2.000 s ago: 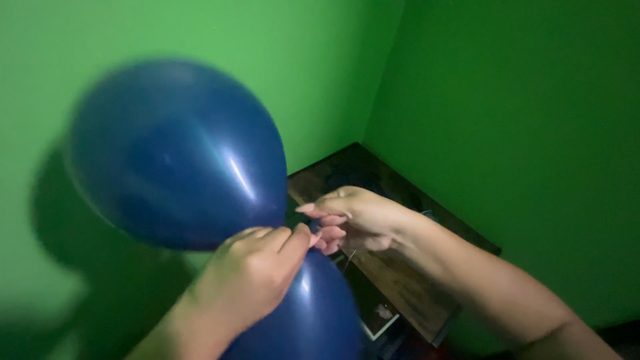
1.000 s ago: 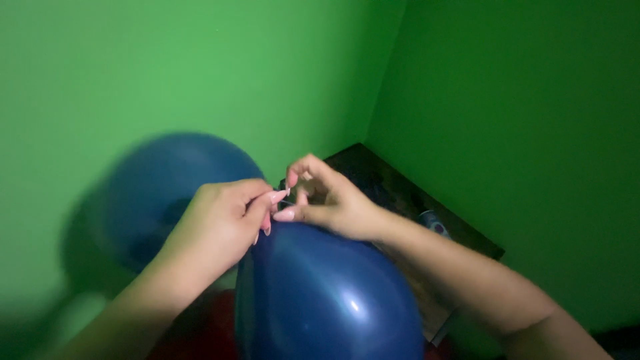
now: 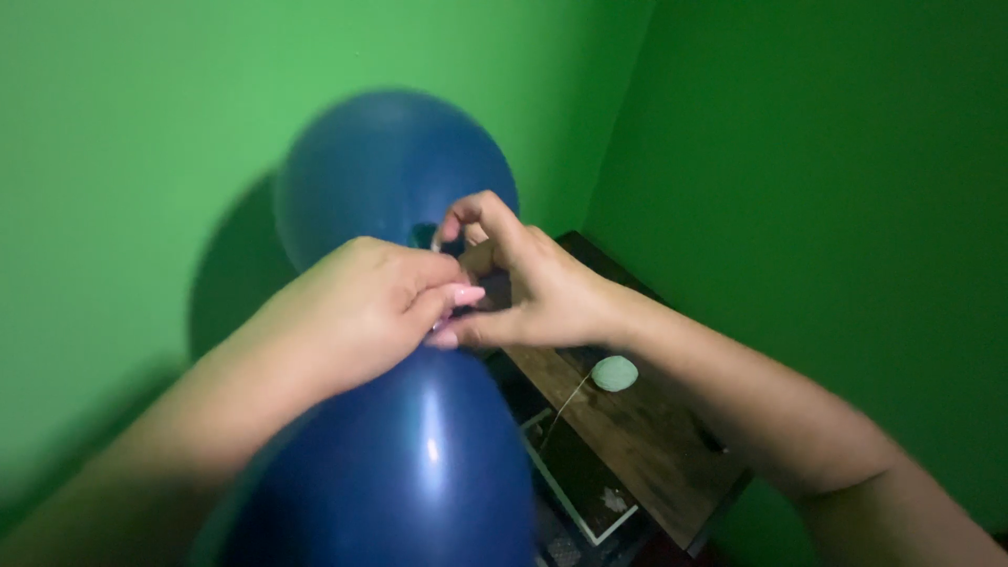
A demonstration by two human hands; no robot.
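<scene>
Two inflated blue balloons meet at my hands. The far balloon (image 3: 386, 165) is behind my hands against the green wall; the near balloon (image 3: 409, 465) fills the lower middle. My left hand (image 3: 370, 307) pinches the balloon necks between thumb and fingers. From the right, my right hand (image 3: 528, 283) has its thumb by the same spot and its index finger arched above it. The knots and whatever lies between the fingertips are mostly hidden and blurred.
Below and to the right stands a dark wooden table (image 3: 630, 441) with a pale ball of string (image 3: 615, 373) on it, its strand running down left. A light-edged frame (image 3: 571, 512) lies beside it. Green walls meet in a corner behind.
The far balloon, at the left two seconds ago, is now nearer the middle. The near balloon has shifted left since one second ago, leaving the ball of string visible. Both hands stay together at the necks.
</scene>
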